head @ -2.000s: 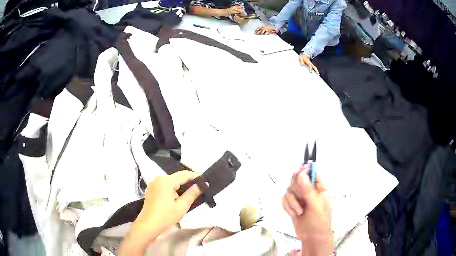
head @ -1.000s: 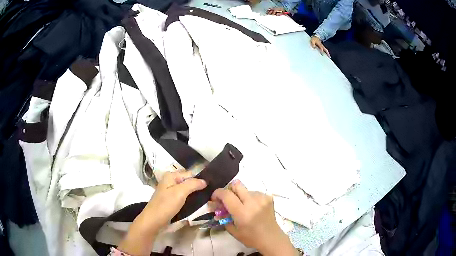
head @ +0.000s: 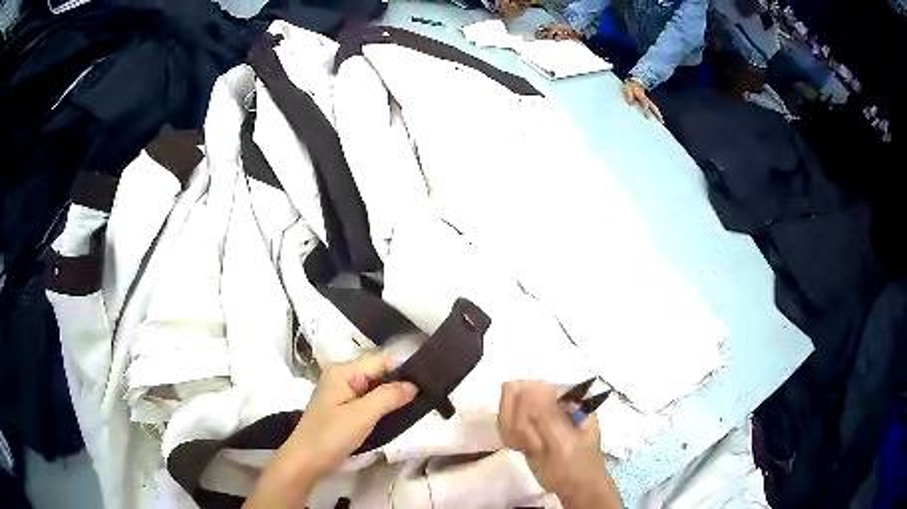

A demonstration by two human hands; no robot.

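Observation:
My left hand (head: 343, 413) pinches a dark brown waistband (head: 448, 350) near its end, thumb on top. The free end points up and right and shows a small light slot mark. A short dark tab sticks out at its lower edge. The rest of the band curves left under my wrist, joined to cream-white cloth. My right hand (head: 552, 432) is right of the band, not touching it, closed around thread snips (head: 587, 400). Their two dark blades point up and right, slightly apart, with a bit of blue at their base.
White garments (head: 537, 219) with dark waistbands overlap on the pale blue table (head: 741, 298). Dark garments lie in heaps at the left (head: 99, 89) and right (head: 796, 209). A person's denim sleeve (head: 668, 45) and hands are at the far edge, beside a folded white piece (head: 562, 57).
My right hand has moved from beneath the waistband to its right, and the snips' blades now point up and right. My left hand still holds the waistband. The view has shifted slightly.

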